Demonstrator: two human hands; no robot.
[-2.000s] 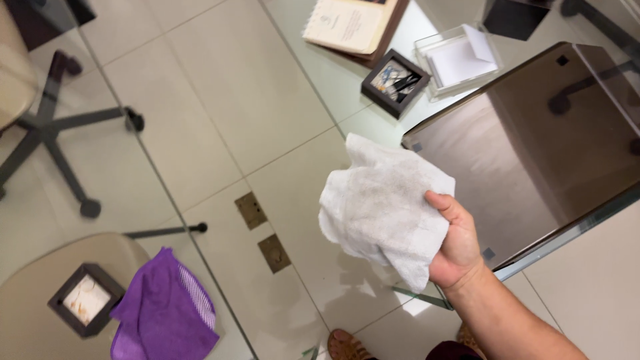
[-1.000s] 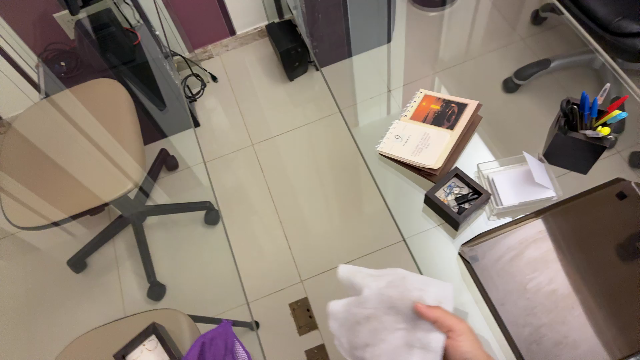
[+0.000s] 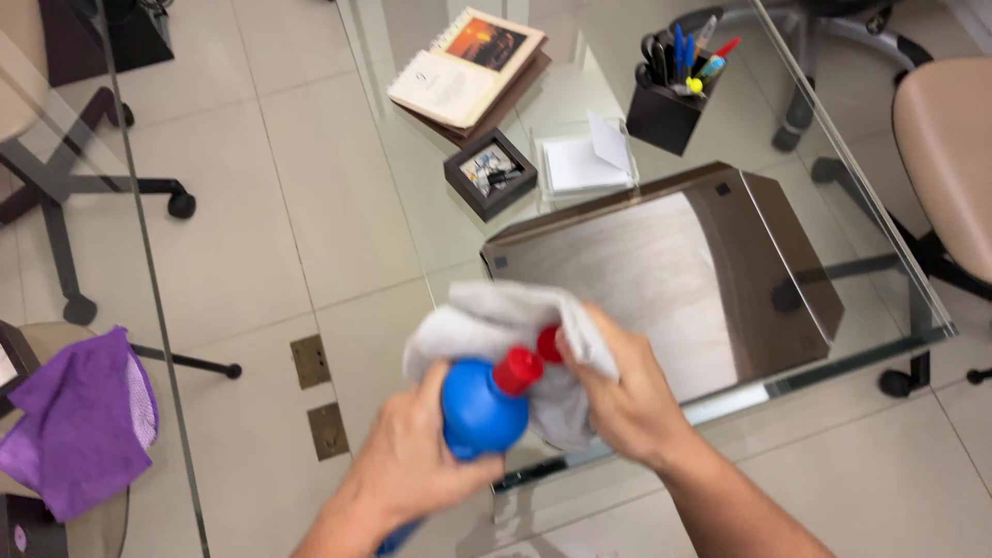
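Observation:
My left hand (image 3: 411, 457) grips a blue plastic bottle (image 3: 482, 411) with a red neck, tilted so its top points up and right. In my right hand (image 3: 632, 395) are a white cloth (image 3: 504, 310) and a small red cap (image 3: 550, 343), pinched near the bottle's neck. The cloth hangs behind the bottle, bunched up. Both hands are over the near edge of a glass table, beside a brown desk pad (image 3: 620, 271) with a shiny surface.
On the glass table (image 3: 860, 198) are a spiral calendar (image 3: 469, 74), a small dark framed box (image 3: 490, 174), a clear note holder with paper (image 3: 585, 163) and a black pen holder (image 3: 666, 112). A purple cloth (image 3: 85, 422) lies on a chair at left; another chair (image 3: 949, 163) stands at right.
My left hand has come into view with the blue bottle. The cloth, spread out before, is now bunched in my right hand, which also holds the red cap.

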